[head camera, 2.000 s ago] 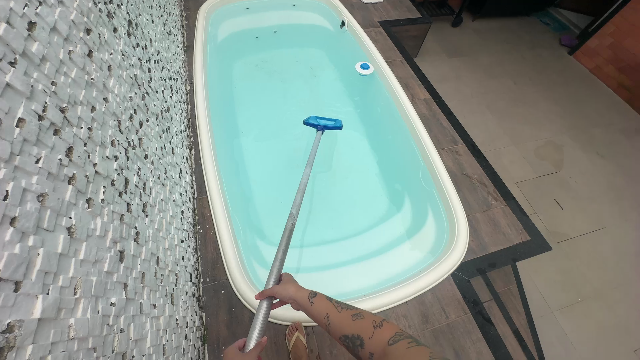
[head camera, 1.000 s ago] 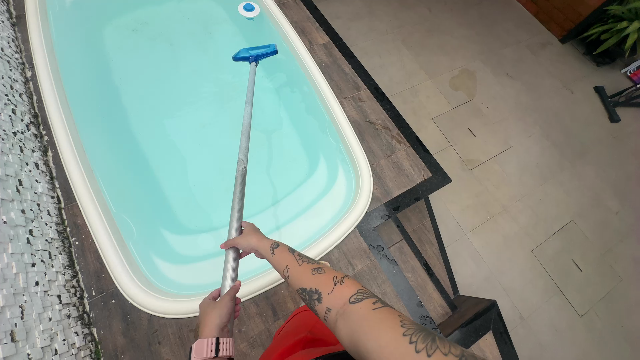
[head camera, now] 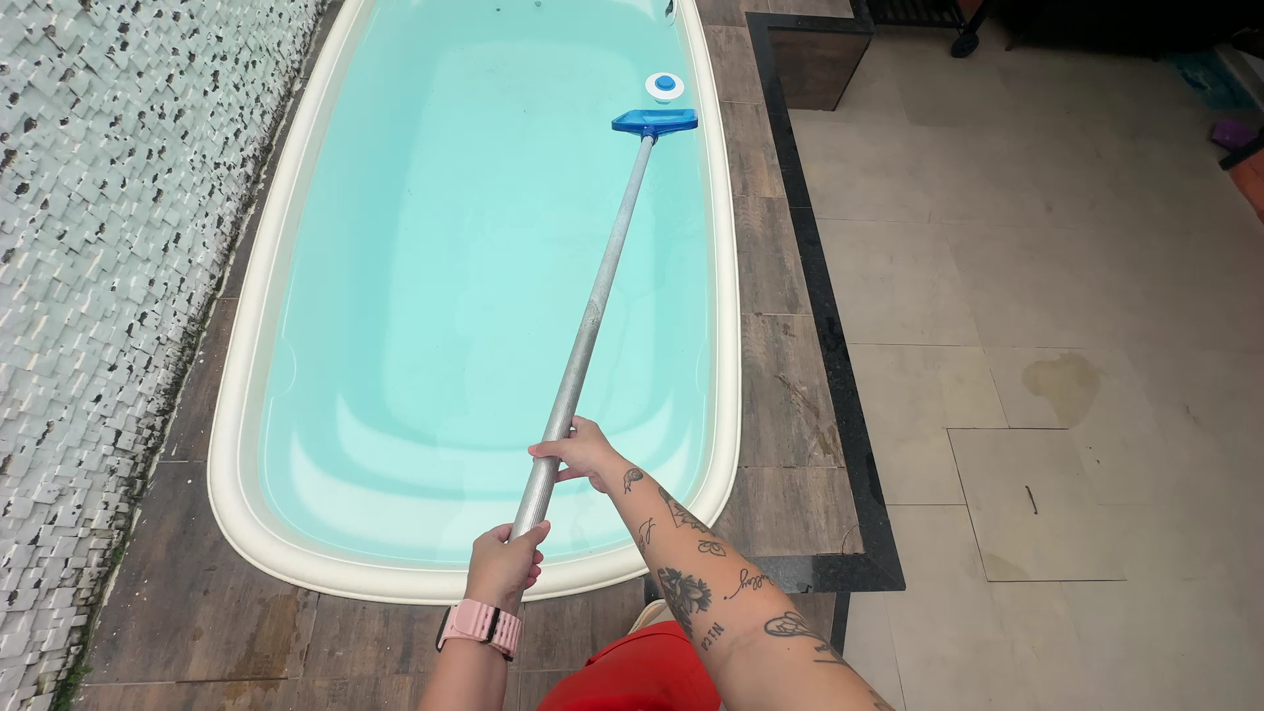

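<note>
Both my hands grip a long silver metal pole (head camera: 599, 296) that reaches out over the pool. My left hand (head camera: 504, 563), with a pink watch band at its wrist, is wrapped around the lower part. Farther up the pole, my right hand (head camera: 583, 452) closes around it. At the far end a blue pool skimmer head (head camera: 655, 122) is at the water near the right wall, just on the near side of a white and blue round floater (head camera: 665, 87). The pool (head camera: 726, 395) has a cream rim and pale turquoise water.
A white textured stone wall (head camera: 118, 197) runs along the left. Wood-look tiles (head camera: 790, 395) with a black stone border (head camera: 839, 346) surround the pool. Beige floor tiles (head camera: 1037, 276) lie to the right. A wheeled black object (head camera: 965, 43) stands at the top right.
The blue head has moved from mid-pool to beside the floater near the right wall. Both hands have kept hold of the pole. The view has swung right and back.
</note>
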